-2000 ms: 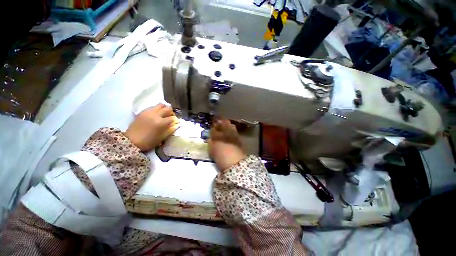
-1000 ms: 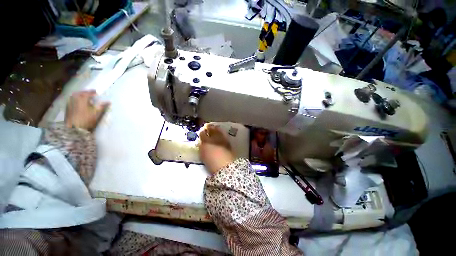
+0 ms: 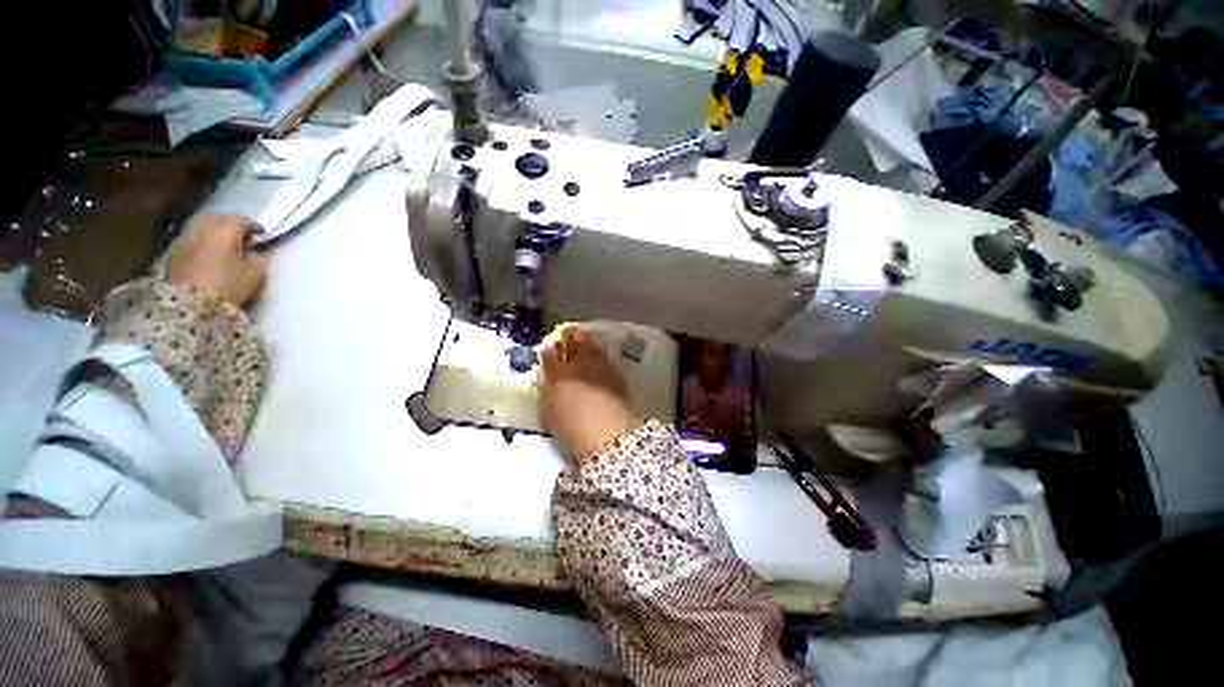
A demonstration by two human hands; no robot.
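Note:
A white strip [image 3: 326, 185] runs from the table's far left edge down to my left hand [image 3: 222, 258], whose fingers are closed on its near end. My right hand [image 3: 584, 389] is at the right side of the presser foot [image 3: 521, 357], over the needle plate [image 3: 470, 383]; its fingertips are bunched and I cannot tell whether they hold anything. No fabric shows on the plate. A bundle of white strips [image 3: 175, 517] is looped around my left forearm. The cream sewing machine head [image 3: 644, 255] stands over the plate.
A dark phone-like rectangle [image 3: 716, 403] lies under the machine arm, with slim dark red snips [image 3: 826, 497] to its right. A blue basket [image 3: 222, 74] is beyond the table. A white heap [image 3: 966, 651] lies below the chipped front edge [image 3: 430, 548]. A dark cylinder [image 3: 815, 101] stands behind the head.
My left hand has gone from beside the presser foot to the left of the table and taken hold of the strip. The pale piece near the needle is gone. My right hand stayed near the foot.

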